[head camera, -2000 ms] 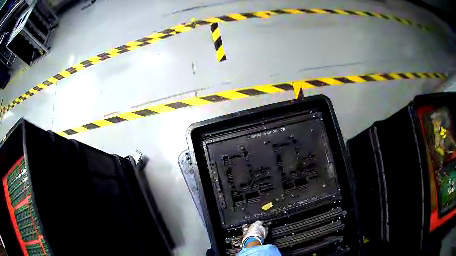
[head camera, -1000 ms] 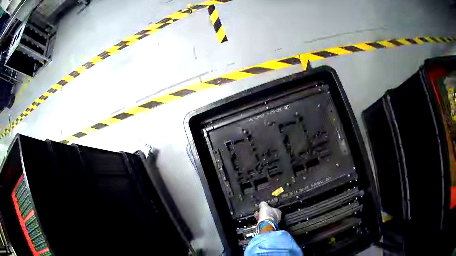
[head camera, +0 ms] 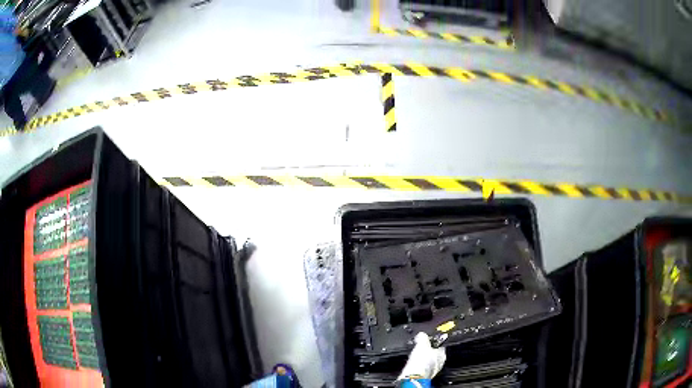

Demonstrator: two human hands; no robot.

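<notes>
A flat black carrier plate [head camera: 455,284] with cut-outs and a small yellow label lies slanted over a deep black bin [head camera: 436,204]. Its near right corner reaches over the bin's right rim. My right hand [head camera: 423,359], in a white glove, grips the plate's near edge beside the label; its fingertips are partly hidden. More dark carriers show in the bin behind and below the plate. A blue sleeve with a dark blue band [head camera: 281,377] shows at the bottom edge, seemingly my left arm; the hand cannot be made out.
A tall black bin stack [head camera: 174,280] at left holds green PCB panels [head camera: 57,276] on red lining. Another black bin [head camera: 607,303] at right holds boards on red. A speckled grey surface [head camera: 325,303] shows beside the middle bin. A person's blue clothing [head camera: 11,53] shows at upper left.
The plate has turned out of line with the bin, and its near edge has come up over the right rim. The view has shifted. The blue sleeve at the bottom has appeared.
</notes>
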